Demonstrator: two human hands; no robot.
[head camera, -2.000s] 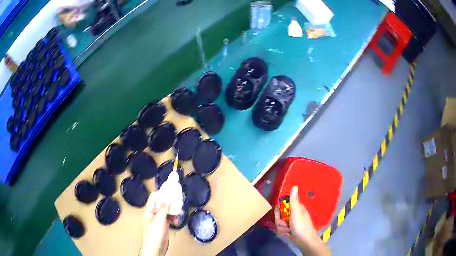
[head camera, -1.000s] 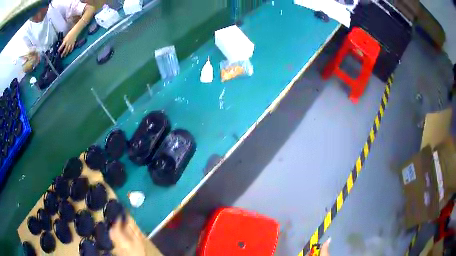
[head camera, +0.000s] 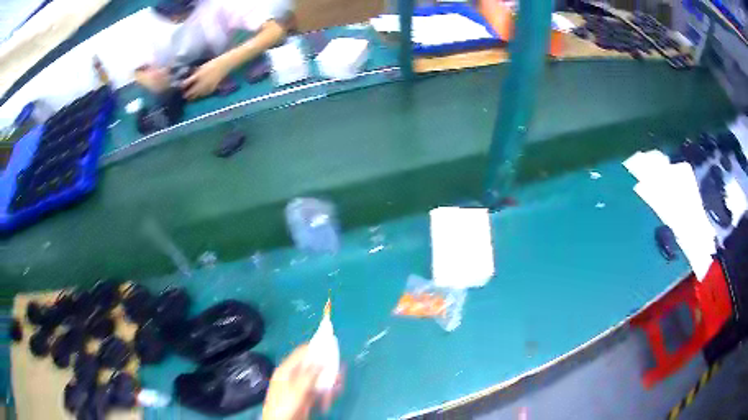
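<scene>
My left hand (head camera: 294, 385), cut off by the bottom edge, holds a white glue bottle (head camera: 326, 353) upright, its thin orange-yellow nozzle pointing up. A small pink spot at the bottom edge may be a fingertip of my right hand (head camera: 525, 413); the rest is out of the picture. A white object, probably another glue bottle (head camera: 152, 398), lies blurred beside the cardboard. Round black covers (head camera: 112, 353) sit on the cardboard sheet (head camera: 33, 384) at lower left. Two black twin-cup housings (head camera: 225, 383) lie side by side, left of my left hand.
A white box (head camera: 462, 246) and a clear bag with orange bits (head camera: 428, 303) lie right of the bottle. A clear plastic bundle (head camera: 313, 224) is near the belt. A green post (head camera: 517, 107) stands behind. A person's hands (head camera: 201, 79) and a blue tray (head camera: 90, 182) are across the belt.
The view has swung right. My left hand let go of the first bottle beside the cardboard, and now holds the one that stood near the bag. My right hand has nearly left the picture.
</scene>
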